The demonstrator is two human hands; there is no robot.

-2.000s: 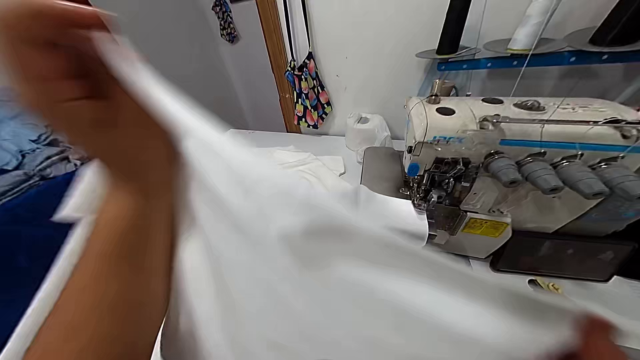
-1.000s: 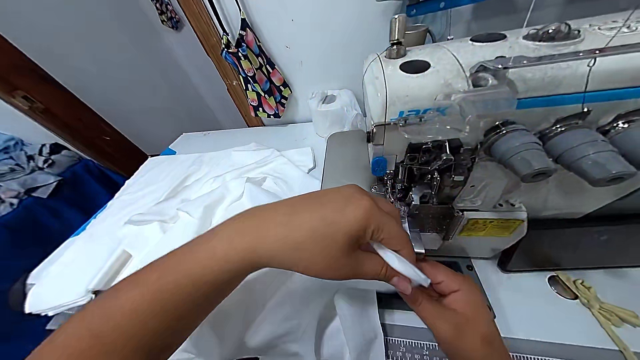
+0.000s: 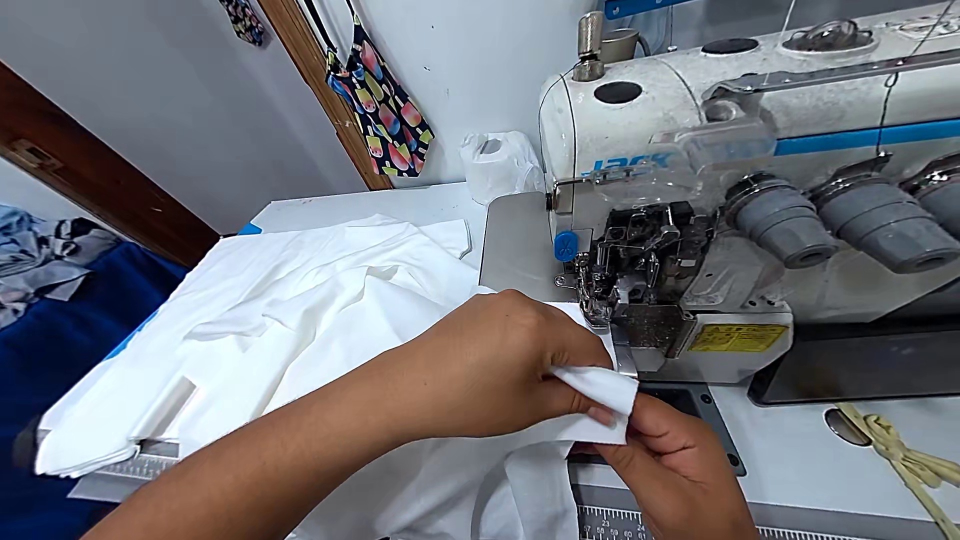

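Note:
White fabric (image 3: 465,480) runs from the table's front edge up toward the needle area of a Jack overlock sewing machine (image 3: 637,97). My left hand (image 3: 502,367) pinches a folded edge of it between thumb and fingers, just in front of the presser foot (image 3: 596,307). Close on its right, my right hand (image 3: 675,457) grips the same edge near its corner. Part of the fabric lies flat beside the foot. A larger spread of white cloth (image 3: 300,300) covers the table to the left.
A white plastic bag (image 3: 501,165) stands behind the machine's metal plate. A dark flat device (image 3: 862,364) and a knotted yellowish strip (image 3: 892,442) lie at the right. A measuring tape (image 3: 615,523) runs along the front edge. Printed garments hang at the back; blue cloth (image 3: 90,360) is at far left.
Two seconds ago my hands were wide apart with the white fabric stretched between them. They have come together at its edge before the presser foot. The view has moved closer to the machine.

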